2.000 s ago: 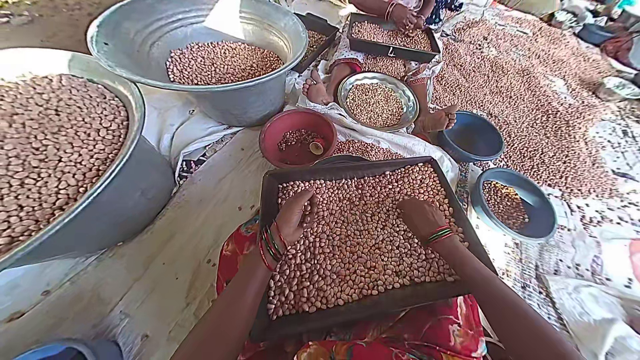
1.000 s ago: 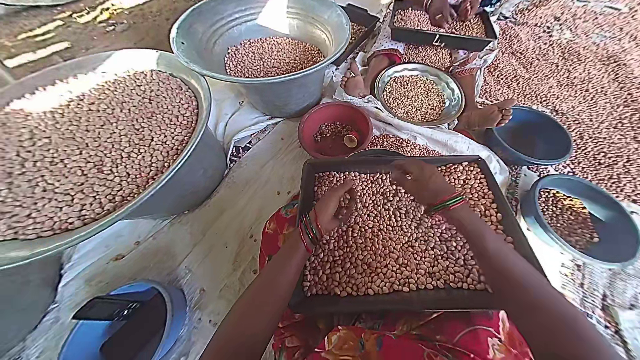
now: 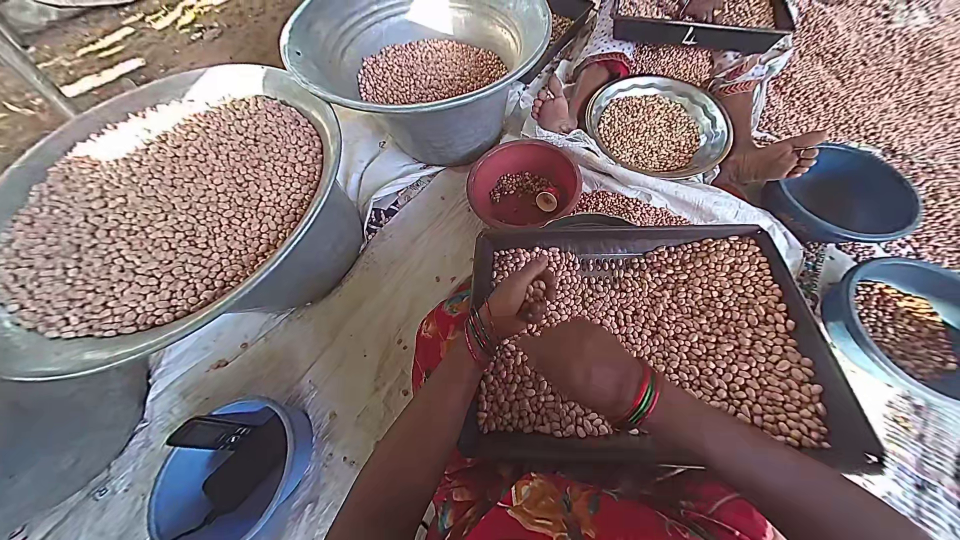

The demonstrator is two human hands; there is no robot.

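Observation:
A black rectangular tray [image 3: 806,322] of pinkish-brown nuts or seeds [image 3: 705,330] rests on my lap over red floral cloth. My left hand [image 3: 521,298], with bangles at the wrist, is over the tray's left part, its fingers curled around several nuts, thumb up. Just below and to its right, my right hand [image 3: 581,367] lies low over the nuts, back up and somewhat blurred; whether it holds any is hidden. Slots show in the tray's floor near the far wall. Beyond the tray sits a red bowl [image 3: 487,176] with some nuts and a small round object.
Large metal tubs of nuts stand at left [image 3: 330,217] and top [image 3: 457,127]. A blue bucket [image 3: 296,450] holds a phone and a dark item. Another person's feet [image 3: 780,159] flank a steel dish [image 3: 724,124]. Blue basins [image 3: 847,195] stand at right, beside a broad spread of nuts.
My right hand has come from the tray's far side down toward me, below my left hand. The slotted patch of tray floor now shows. The view has swung left.

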